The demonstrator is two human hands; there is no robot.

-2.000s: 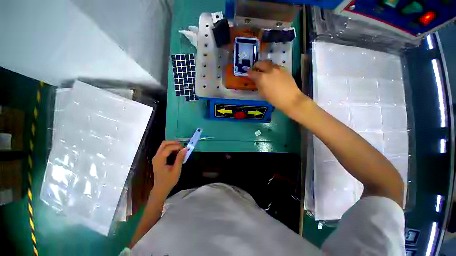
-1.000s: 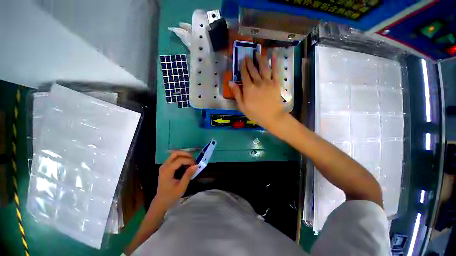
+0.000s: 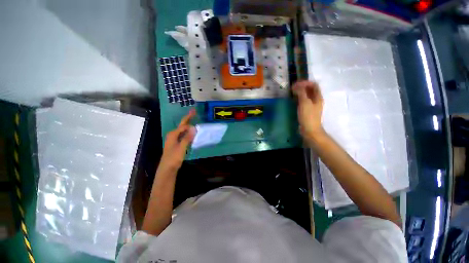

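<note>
A phone-like frame (image 3: 241,55) with a dark border and pale centre lies in the orange nest (image 3: 242,81) on the silver holed base plate (image 3: 205,87). My left hand (image 3: 178,139) is at the bench's front left and holds a pale blue-white slab-like part (image 3: 209,135) by its left end, flat face up. My right hand (image 3: 309,109) is blurred at the bench's right edge, off the fixture, with fingers curled. Whether it holds something small cannot be told.
A black pad grid (image 3: 176,80) lies left of the plate. The blue button box (image 3: 238,112) is in front. A white tray (image 3: 360,118) stands at right, beside a conveyor (image 3: 429,154) with parts. White trays (image 3: 85,174) are stacked at left. A small scrap (image 3: 259,132) lies on the mat.
My right hand has left the frame in the nest and moved right to the bench edge. My left hand has moved up, and its part now shows its broad pale face.
</note>
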